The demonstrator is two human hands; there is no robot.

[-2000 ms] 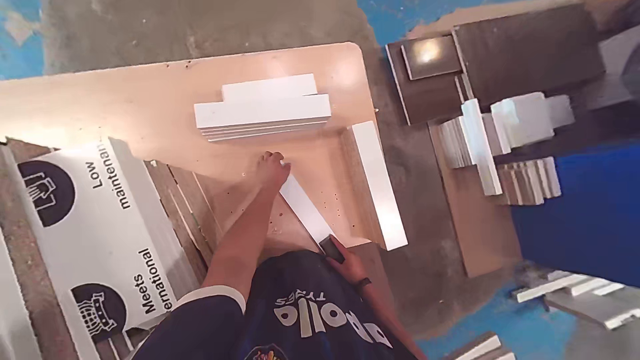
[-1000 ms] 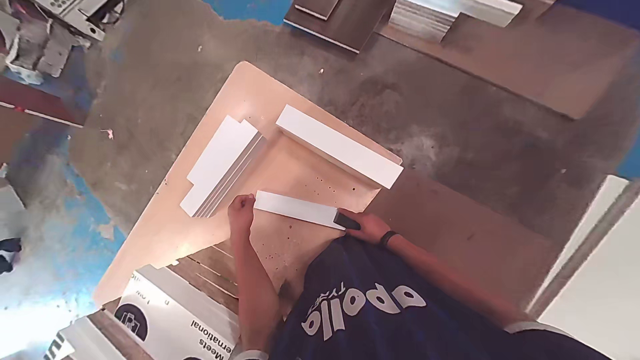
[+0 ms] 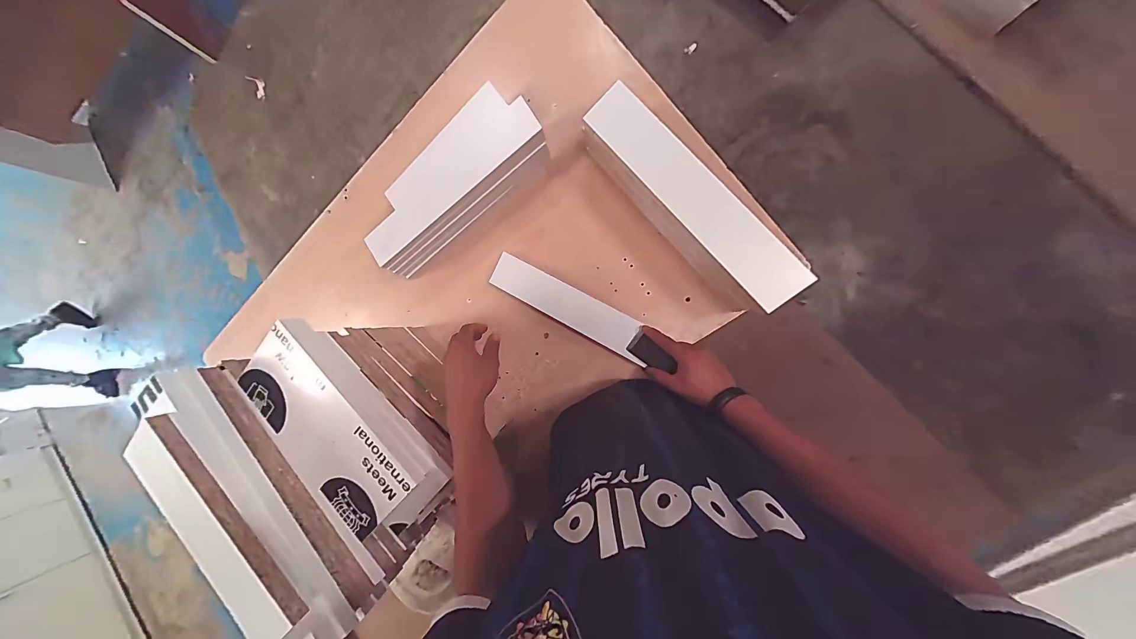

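A narrow white board strip lies at a slant on the light-brown wooden board before me. My right hand grips a small dark block against the strip's near right end. My left hand is apart from the strip, below its far end, fingers loosely bent and nothing visible in them. Beyond it, a stack of white boards lies on the wooden surface, its top pieces offset. Another long white-topped stack runs along the right edge. What the block is made of cannot be told.
Printed white packaging covers boards at the lower left, beside long white-edged pieces with brown between them. Brown panels lie at the upper right. Another person's foot shows at the far left.
My left hand has come away from the white strip's far end, where it was two seconds ago. My right hand stays at the near end with the dark block. The view has turned strongly.
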